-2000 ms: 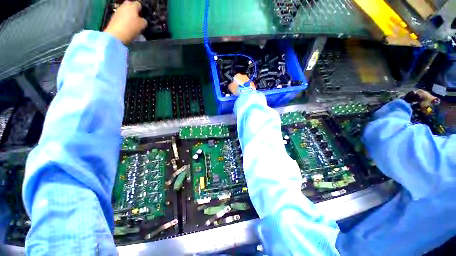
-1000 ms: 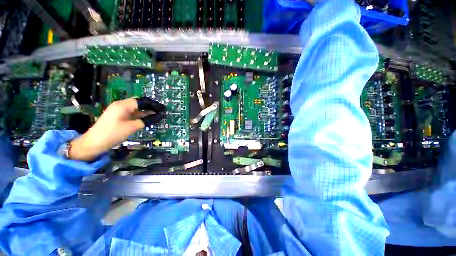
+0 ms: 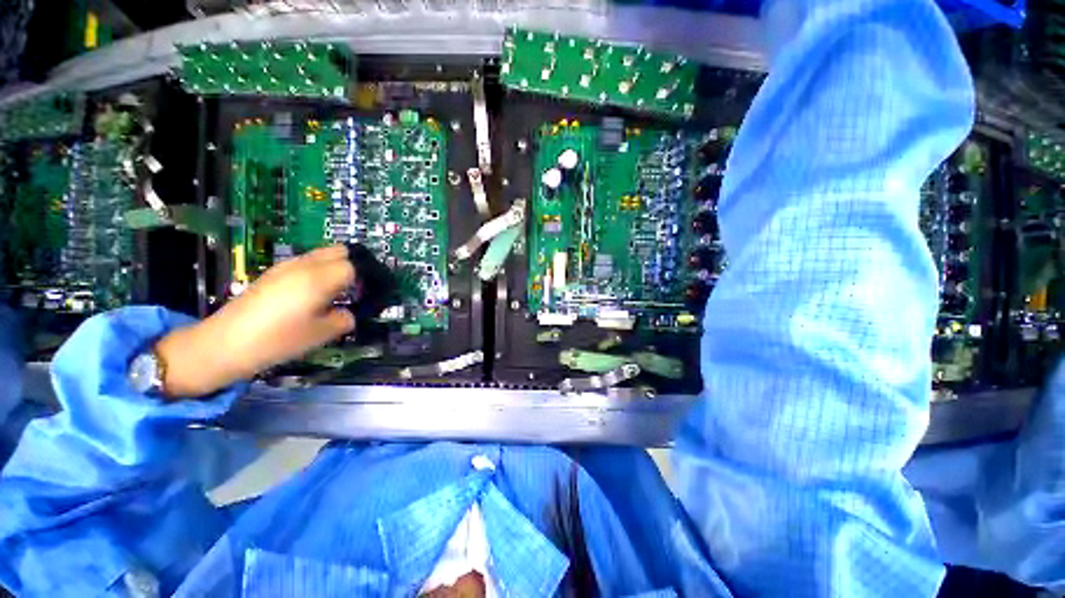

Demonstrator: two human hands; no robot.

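My left hand (image 3: 275,318) is bare, with a silver wristwatch, and reaches in from the left. Its fingers hold a dark clump of black through-hole components (image 3: 376,284) just over the lower part of a green circuit board (image 3: 391,199). The fingertips are partly hidden by the clump. The board sits in a black pallet (image 3: 461,327). My right arm (image 3: 823,269) runs up over the pallets, and my right hand is cut off by the top edge. The board beside that arm (image 3: 596,234) has a dark column of parts along its right side.
Green board strips (image 3: 596,70) lie above the boards. Silver and pale-green clamps (image 3: 488,234) sit between and below them. A metal rail (image 3: 467,411) runs in front. A blue bin edge (image 3: 987,12) shows at top right. More boards (image 3: 82,222) lie at both sides, and a blue sleeve (image 3: 1034,467) at far right.
The view has tilted down from the bin to the boards. My left hand has come from the upper left to the board and now holds dark parts. My right hand has left the picture.
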